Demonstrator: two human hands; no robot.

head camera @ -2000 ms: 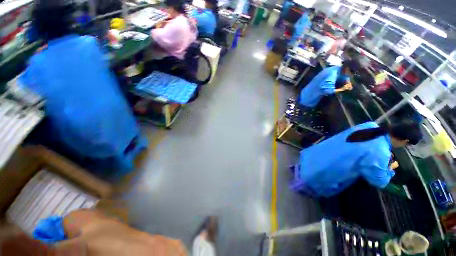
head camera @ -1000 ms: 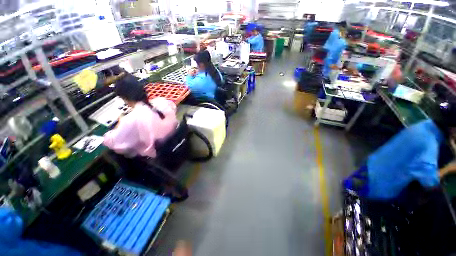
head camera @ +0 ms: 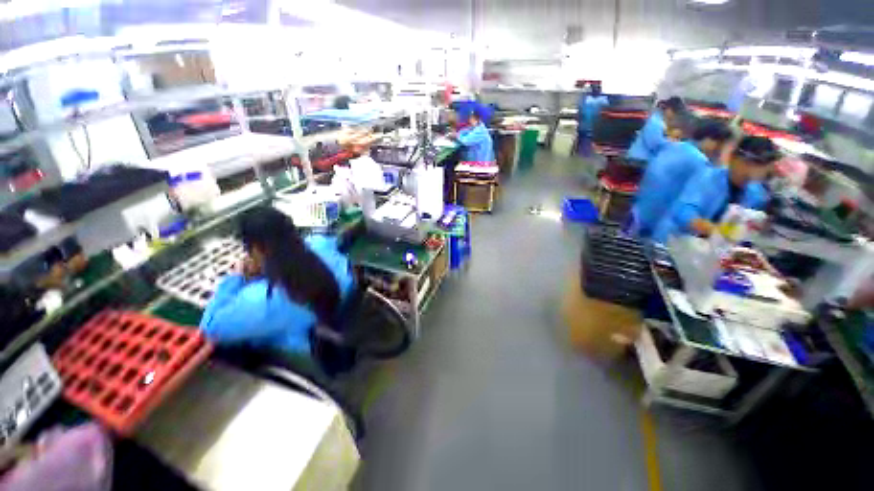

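Note:
Neither of my hands is in view. Nearest in front on the left is a cream-coloured box top (head camera: 278,443), with a red-orange tray (head camera: 129,364) of dark square pockets beside it. A white tray (head camera: 206,272) with dark pockets lies on the green bench behind it. A grey floor aisle (head camera: 489,384) runs ahead. The frame is blurred.
A person in blue (head camera: 287,288) sits at the left bench. A pink sleeve (head camera: 67,460) shows at the lower left. On the right stand a cart (head camera: 724,388), black crates (head camera: 618,264) on a carton and people in blue (head camera: 685,182). A blue bin (head camera: 580,210) lies further along.
The view has moved forward along the aisle. The person in pink has slid to the lower left edge. The seated person in blue, the red-orange tray and the right-hand cart appear nearer.

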